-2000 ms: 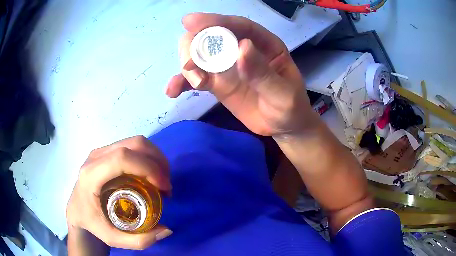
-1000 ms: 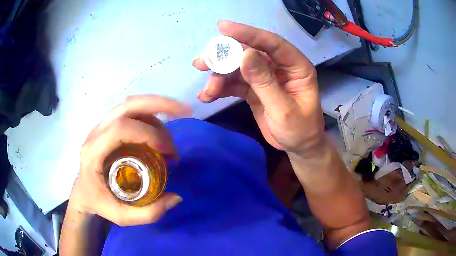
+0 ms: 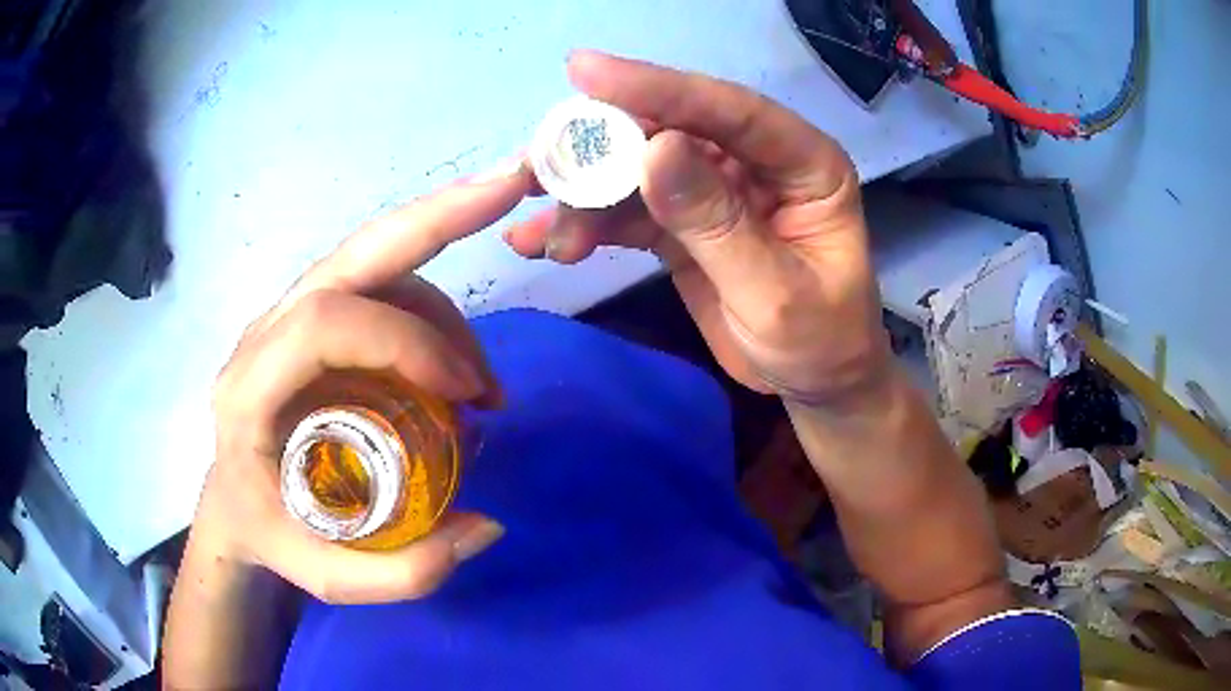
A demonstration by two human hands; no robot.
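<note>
My left hand (image 3: 331,338) holds an amber bottle (image 3: 425,466) at lower left, its open white neck facing the camera. The index finger of that hand is stretched out and its tip reaches the left edge of a white bottle cap (image 3: 590,151); whether it touches cannot be told. My right hand (image 3: 763,243) holds the cap between thumb and fingers at the upper middle. The inside of the cap faces the camera and shows a printed dotted code. The palm and fingers of my left hand hide part of the bottle.
A white, pen-marked table (image 3: 338,108) lies behind my hands. Dark cloth (image 3: 74,162) is at the left. An iron (image 3: 851,41) with a red-orange cord sleeve (image 3: 999,101) is at the upper right. Scraps and strips (image 3: 1067,513) are heaped at the right.
The left index finger has stretched out towards the cap. Both hands shifted right from their earliest position, with cap and bottle still held. More of the iron shows than at first.
</note>
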